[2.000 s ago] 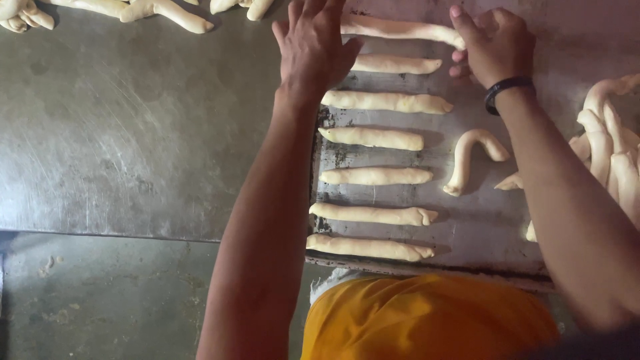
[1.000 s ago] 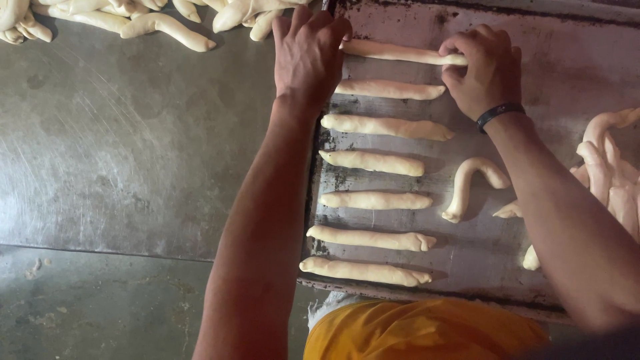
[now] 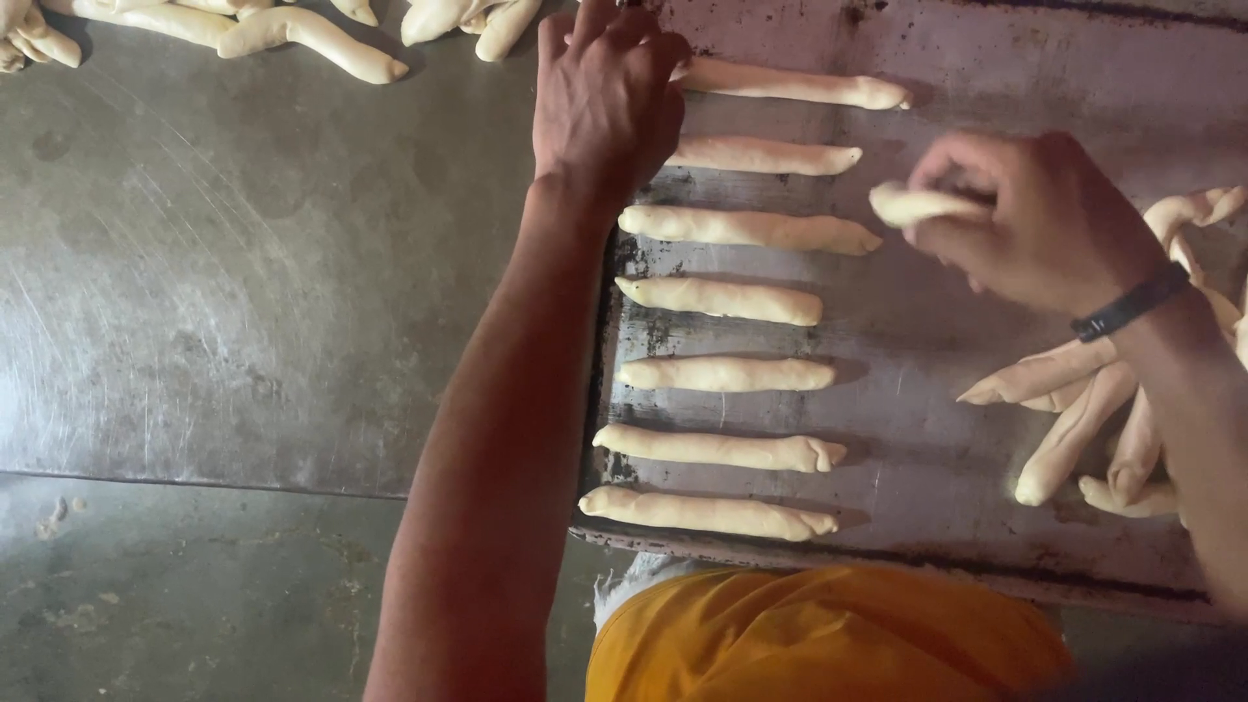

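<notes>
Several pale dough sticks lie in a column along the left side of a worn metal baking tray (image 3: 907, 409). My left hand (image 3: 609, 102) is over the tray's left edge, at the left end of the topmost dough stick (image 3: 799, 86); its fingertips are hidden, so its hold is unclear. To the right of the column my right hand (image 3: 1014, 214), wearing a dark wristband, is raised over the tray and pinches a dough piece (image 3: 921, 205). A heap of dough strips (image 3: 1092, 419) lies at the tray's right, partly behind my right forearm.
More dough strips (image 3: 312, 39) are piled at the upper left on a scratched metal table (image 3: 214, 253). A seam crosses the table at the lower left. Orange cloth (image 3: 819, 634) is beside the tray's near edge.
My right hand has let go of the topmost stick and moved right and nearer to me. The curved dough piece that lay beside the column is gone from that spot; my right hand now holds a piece.
</notes>
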